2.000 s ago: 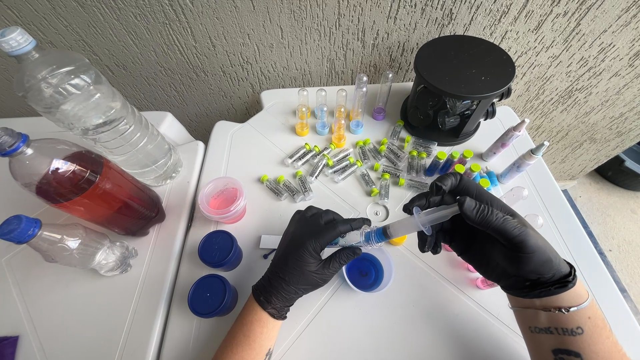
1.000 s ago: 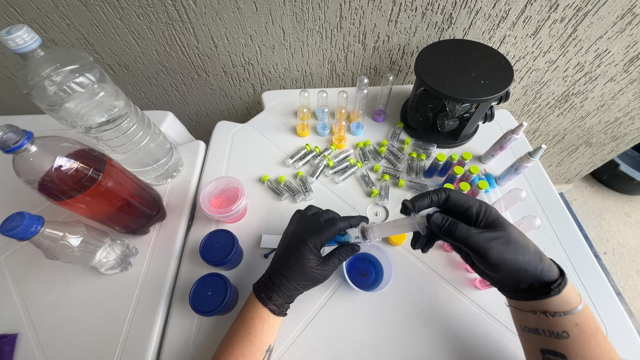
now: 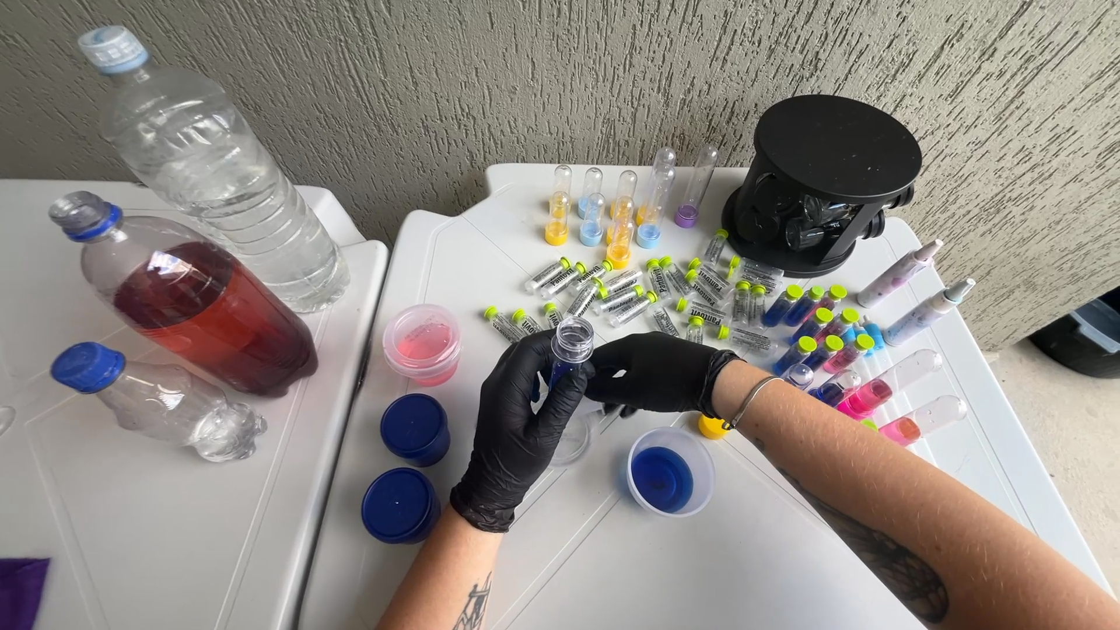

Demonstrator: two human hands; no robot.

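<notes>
My left hand [image 3: 516, 429], in a black glove, holds an uncapped clear plastic tube [image 3: 573, 341] upright; blue liquid shows in it between the fingers. Close beside it on the right is my right hand [image 3: 656, 372], also gloved, its fingertips partly hidden behind the tube and my left hand. Whether it holds anything cannot be seen. A plastic cup of blue liquid [image 3: 663, 477] stands below my right hand. Partly covered by my left hand is a clear round item [image 3: 573, 440]. Small vials with green caps [image 3: 626, 306] lie scattered beyond both hands.
Two blue-lidded containers [image 3: 414, 429] and a cup of pink liquid [image 3: 422, 343] stand left of my hands. Large bottles [image 3: 206, 302] lean at the left. Capped tubes [image 3: 619, 241] stand at the back, near a black round rack [image 3: 822, 184]. Filled vials [image 3: 814, 324] are at the right.
The syringe seen in my right hand earlier is no longer visible there. My right hand has moved left, close to my left hand, which now holds the tube upright.
</notes>
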